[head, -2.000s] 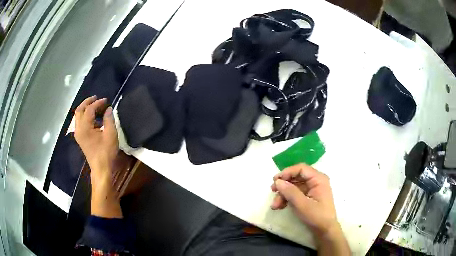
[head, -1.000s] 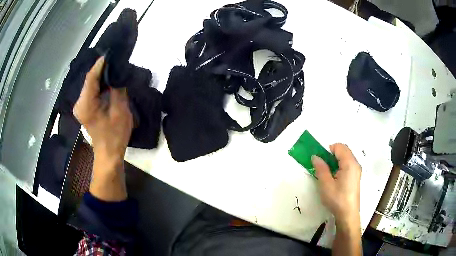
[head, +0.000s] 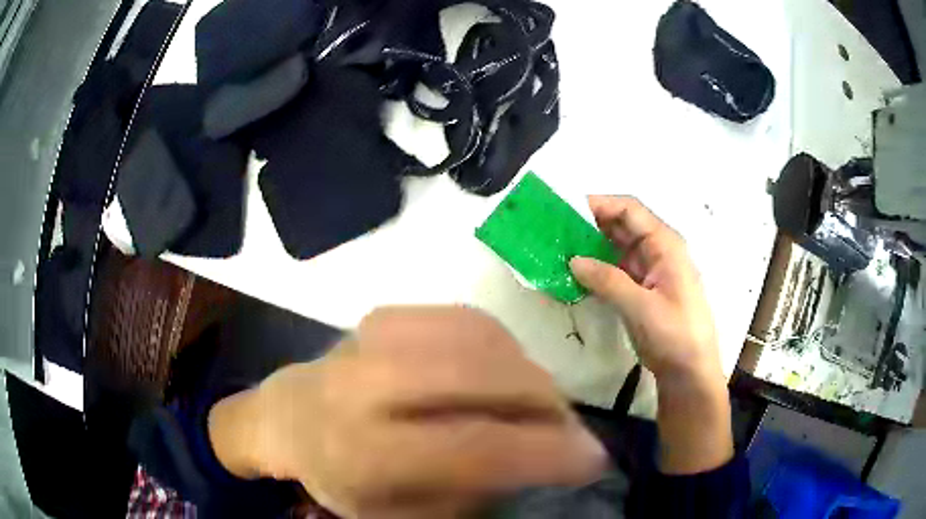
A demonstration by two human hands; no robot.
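A green card-sized piece point(head: 543, 235) is held at its right edge between the thumb and fingers of my right hand point(head: 650, 279), just over the white tabletop. My left hand point(head: 432, 416) is large and blurred at the bottom centre, close to the camera. Its fingers look curled, and I cannot tell whether it holds anything. Black rounded panels point(head: 330, 172) lie overlapping on the left of the table. A tangled pile of black bands point(head: 508, 112) with white lines lies behind the green piece.
A black sewn pouch body point(head: 714, 63) lies on the table at the upper right. Metal sewing machine parts point(head: 838, 218) stand at the right edge. More dark pieces lie at the far left edge. Something blue point(head: 822, 482) shows at the lower right.
My left hand has moved from the panels at the left to the bottom centre, and the black piece in it no longer shows. My right hand has taken hold of the green piece.
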